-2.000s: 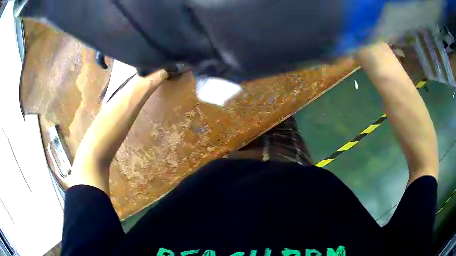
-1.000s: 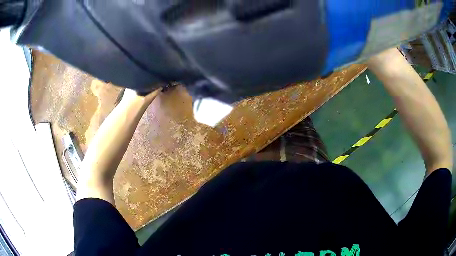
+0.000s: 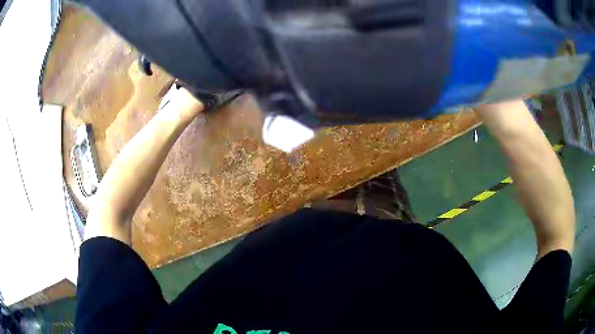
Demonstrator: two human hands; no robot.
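The dark grey motor body of the cutting machine point(image 3: 365, 65), with a blue band at its right end, fills the top of the view. My left forearm reaches up to its lower left side; the hand is hidden behind the machine. My right forearm reaches up to its right end; that hand is hidden behind the blue band. A small bright white piece point(image 3: 287, 133) shows just below the machine's middle. What the blade touches is hidden.
The worn brown table point(image 3: 215, 189) has its edge running diagonally. White paper-topped stack point(image 3: 32, 196) lies at the far left, a silver oblong metal piece point(image 3: 83, 160) beside it. Green floor point(image 3: 457, 176) with yellow-black tape point(image 3: 466, 207) lies right. A striped grey thing point(image 3: 575, 121) is at the right rim.
The machine has shifted right in view, after coming lower between the earlier frames. The silver piece and left stack sit higher in view than one second ago. Both arms still reach to the machine.
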